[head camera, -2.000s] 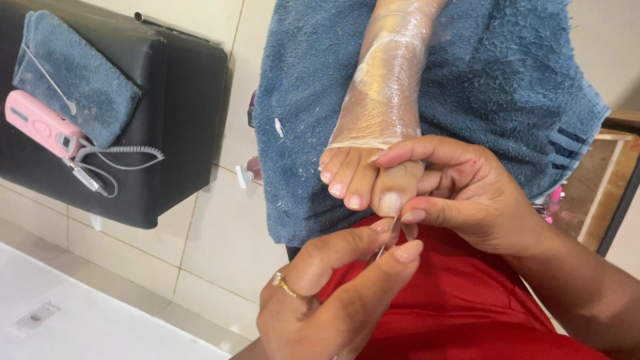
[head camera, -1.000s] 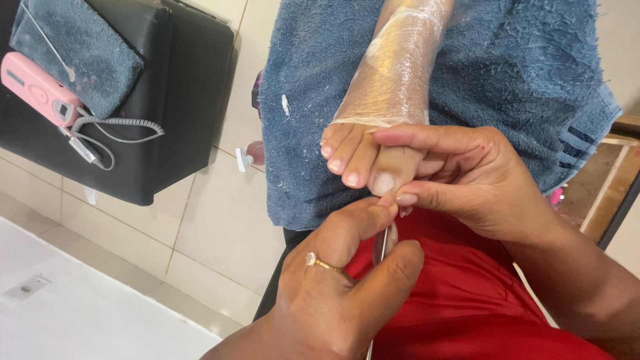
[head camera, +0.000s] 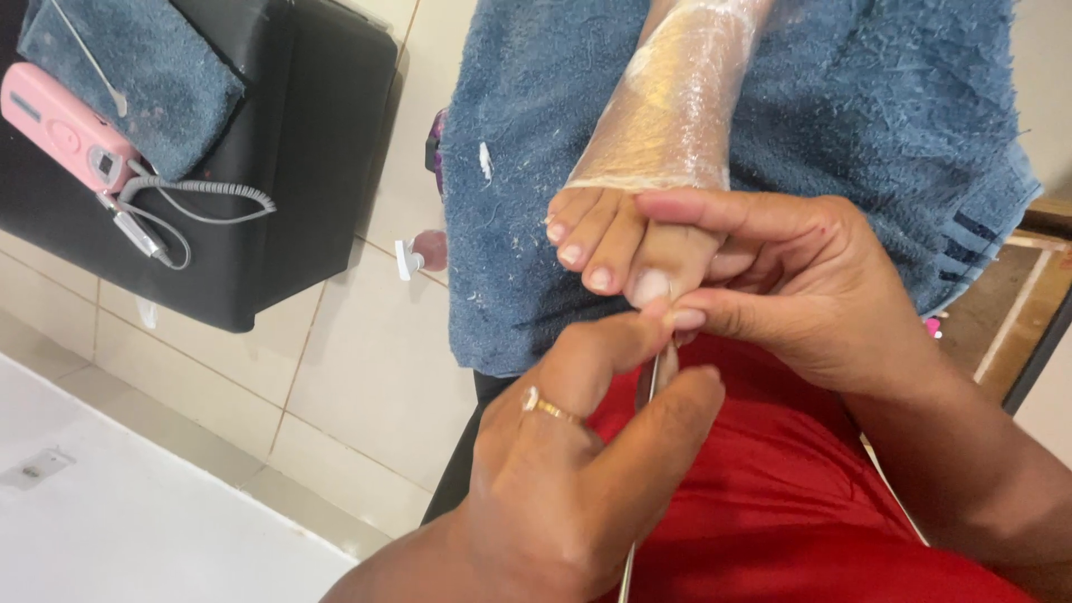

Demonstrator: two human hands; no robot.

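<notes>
My left hand, with a gold ring, holds a thin metal nail tool whose tip is at the side of the big toenail. The tool's shaft runs under the hand and shows again below it. My right hand grips the big toe, thumb beside the nail and index finger across the toe's base. Both hands meet at the toe's tip. The foot of another person is wrapped in clear plastic film, with the toes bare, and rests on a blue towel.
On a black padded stool at upper left lie a folded blue towel, a thin metal tool and a pink electric nail drill with a coiled cord. A small bottle is on the tiled floor. Red cloth lies below my hands.
My left hand has changed its hold, and the tool's shaft now shows below the hand, where it was not visible two seconds ago. My right hand stays on the big toe.
</notes>
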